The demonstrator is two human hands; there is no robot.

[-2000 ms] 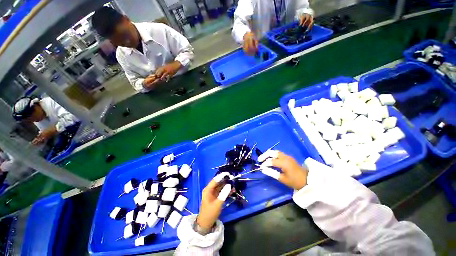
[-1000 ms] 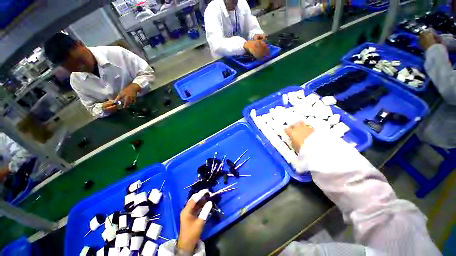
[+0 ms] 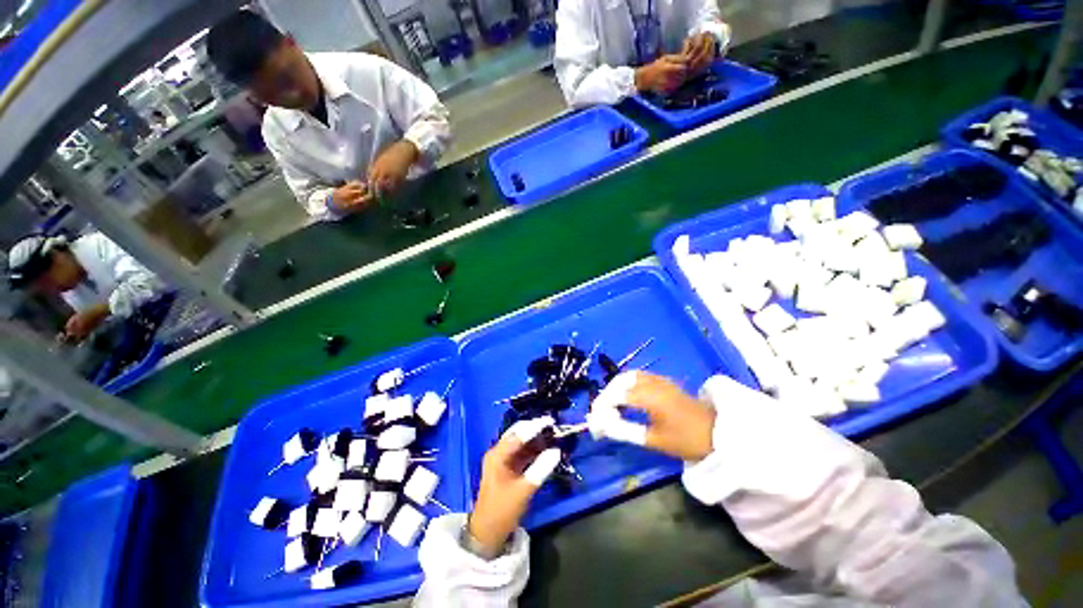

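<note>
My left hand (image 3: pixel 506 485), with white-covered fingertips, pinches a black part (image 3: pixel 544 437) over the middle tray; its pale lead points toward my right hand. My right hand (image 3: pixel 665 416) pinches a white cover (image 3: pixel 610 410) close to that lead; the cover is hard to tell apart from the white fingertip coverings. Whether lead and cover touch is unclear. Black parts with leads (image 3: pixel 568 366) lie tangled in the middle blue tray (image 3: pixel 665 311). White covers (image 3: pixel 831 297) fill the right tray. Joined white-and-black pieces (image 3: pixel 356 475) lie in the left tray (image 3: pixel 255 570).
A green conveyor (image 3: pixel 392 309) runs behind the trays, with a few black parts on it. Across it, people in white coats work beside blue trays (image 3: pixel 568 154). A further tray with dark parts (image 3: pixel 968 232) stands right of the covers. A grey frame post (image 3: pixel 143 226) is at left.
My right hand has come back left from the white-cover tray to my left hand, now with a white cover. My left hand still holds a black part. The view has shifted.
</note>
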